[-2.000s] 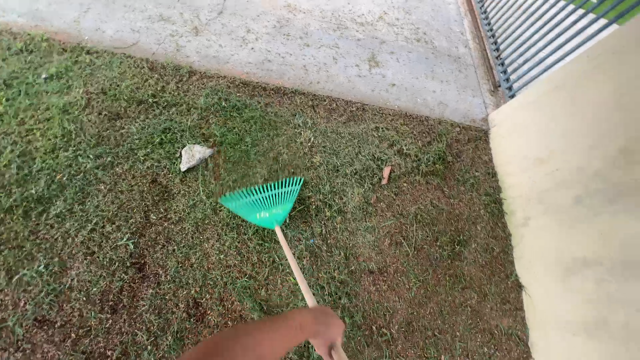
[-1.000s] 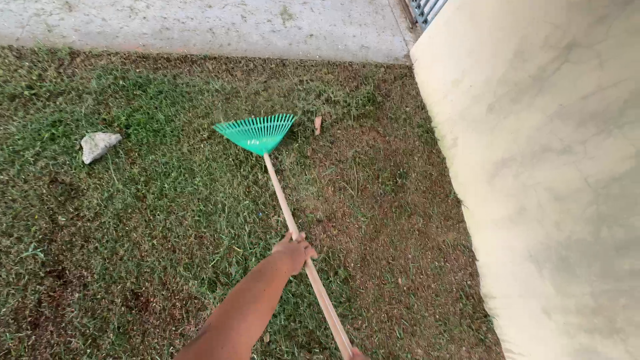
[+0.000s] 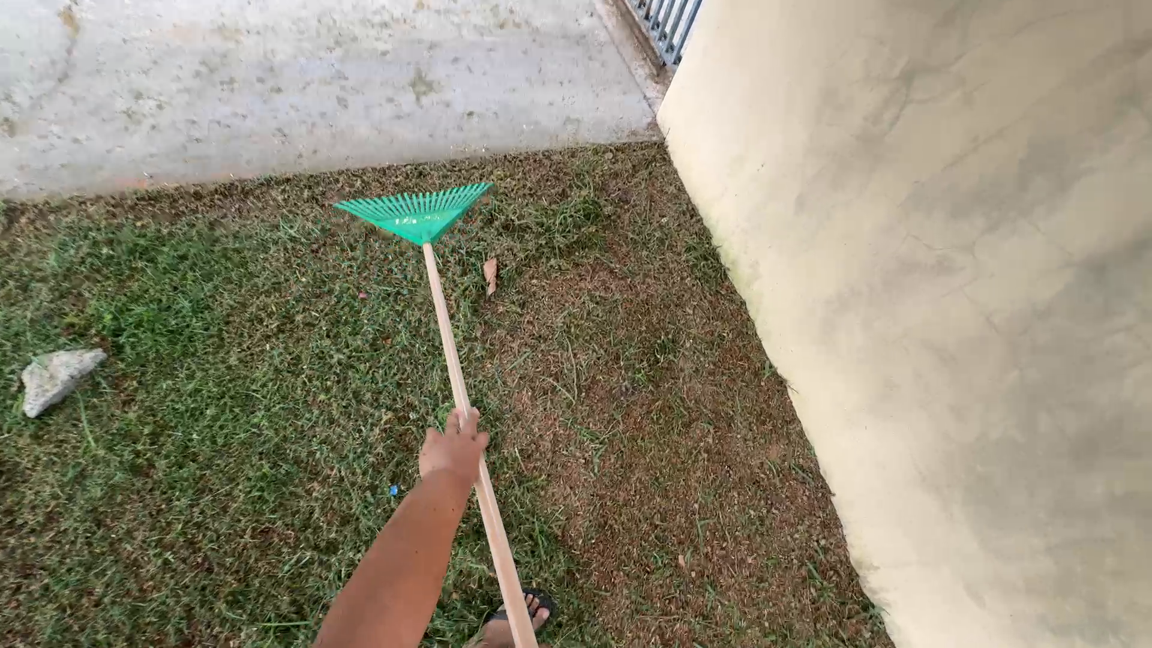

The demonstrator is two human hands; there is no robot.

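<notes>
A green plastic leaf rake lies with its fanned tines over the grass near the concrete edge. Its pale wooden handle runs down and slightly right, out of the bottom of the view. My left hand is wrapped around the handle about midway along the part that shows. My right hand is out of view. A flat reddish-brown fragment rests on the ground just right of the handle, below the rake head.
A concrete slab borders the grass at the top. A cream wall rises along the right, beside metal bars. A grey stone sits at the left. A sandaled foot shows at the bottom.
The rake head now lies nearer the concrete edge than two seconds ago. My right hand, partly visible at the bottom one second ago, has left the view.
</notes>
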